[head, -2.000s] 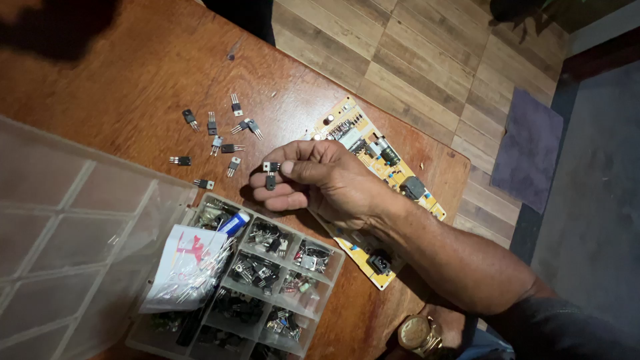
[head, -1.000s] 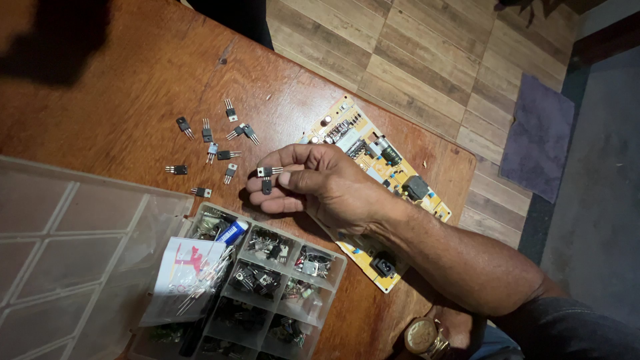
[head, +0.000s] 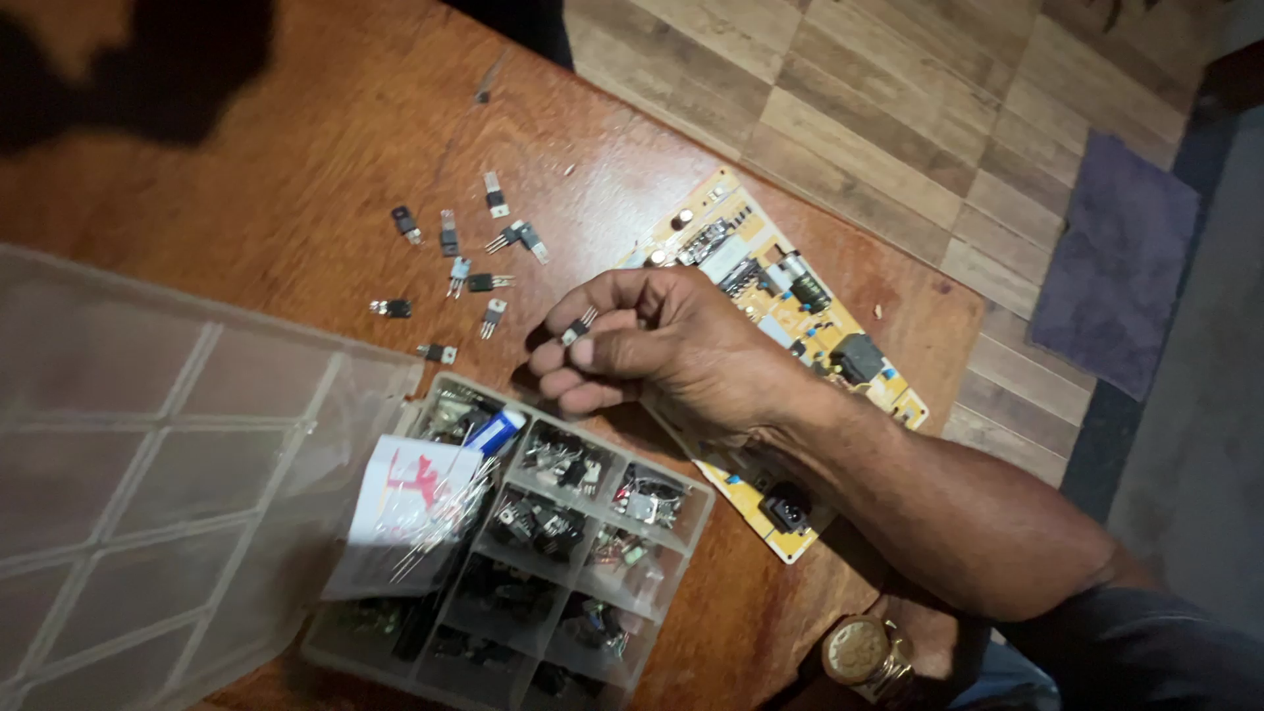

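Observation:
Between the thumb and fingers of my right hand (head: 642, 341) is a small three-legged transistor (head: 579, 327), its legs pointing up and right. Loose transistors (head: 491, 282) lie scattered on the wooden table (head: 326, 197) to the left of this hand. Below it, a clear plastic compartment box (head: 701, 513) stands with its lid (head: 148, 425) folded back, holding electronic components. A yellow circuit board (head: 790, 548) lies partly beneath my right hand and forearm. At the bottom right, my left wrist wears a gold-coloured watch (head: 857, 650); the fingers of my left hand cannot be made out.
A marked paper slip (head: 415, 494), a blue-and-white cylinder (head: 496, 431) and long-leaded parts (head: 449, 523) rest on the box. Past the table edge is a wood-patterned floor (head: 869, 128) with a purple-grey mat (head: 1116, 262).
Two transistors showed in my right hand in both earlier frames; now just one shows there, turned to a slant. The transistors on the table keep their places.

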